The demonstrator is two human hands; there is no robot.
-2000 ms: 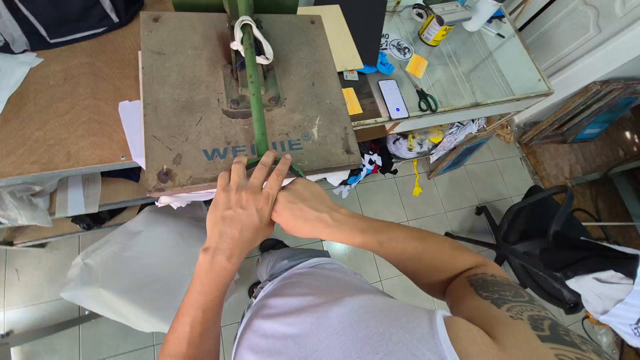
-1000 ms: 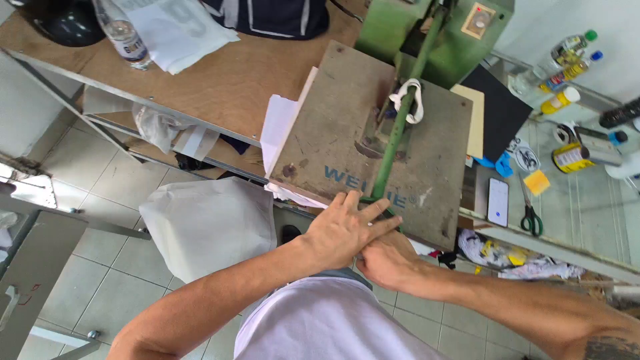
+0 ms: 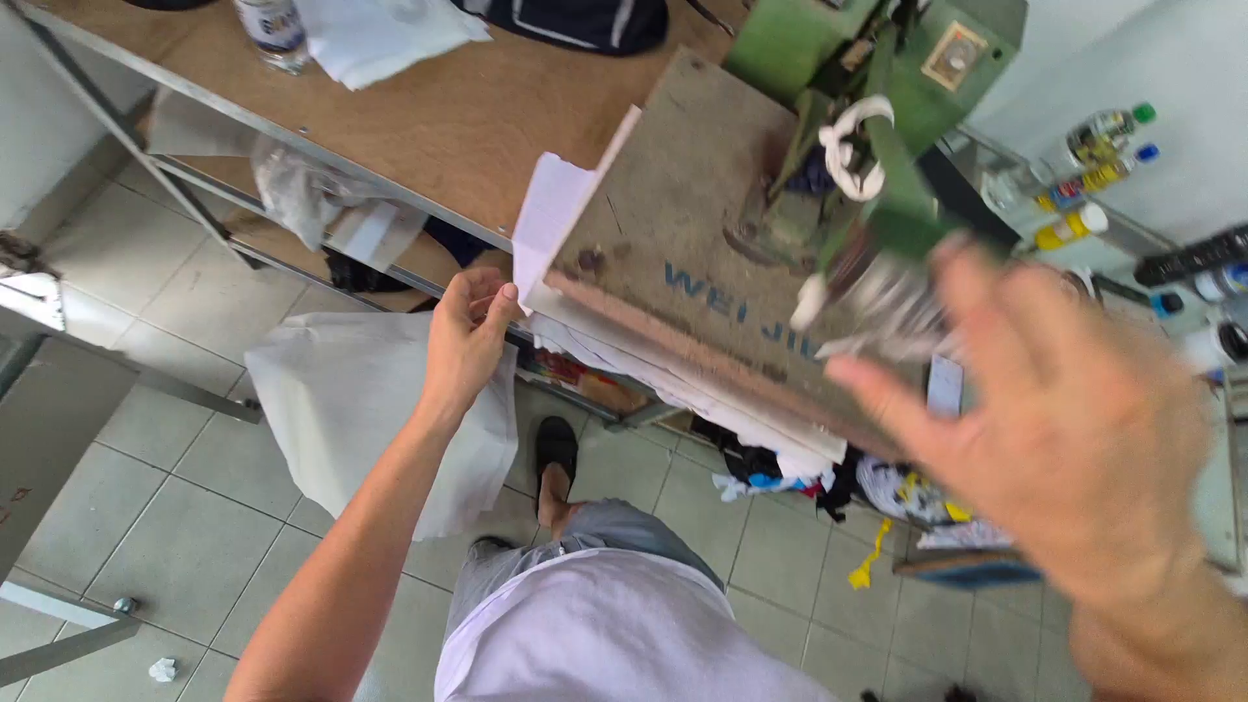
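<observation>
A green heat press machine point(image 3: 819, 58) stands on the bench, its flat brown upper platen point(image 3: 682, 195) bearing blue lettering. My left hand point(image 3: 475, 317) is beside the press's near left corner, next to a sheet of white paper point(image 3: 549, 210) that sticks out there; its fingers are curled, and contact with the paper is unclear. My right hand point(image 3: 1033, 409), blurred, is raised by the green lever point(image 3: 892, 156), with thumb and fingers apart; whether it touches the lever is unclear. White cloth layers point(image 3: 682, 390) show under the platen's front edge. A white band loops around the lever.
On the wooden bench point(image 3: 409, 127) are a plastic bottle point(image 3: 271, 34), white cloth point(image 3: 380, 39) and a dark bag point(image 3: 585, 19). Bottles point(image 3: 1072, 226) and a phone point(image 3: 944, 385) are at the right. A large white sheet point(image 3: 390, 409) hangs low, left of my legs.
My hands were together on the lever's end at the platen's front edge; they have parted, left hand to the platen's left corner, right hand up and right. The lever has risen.
</observation>
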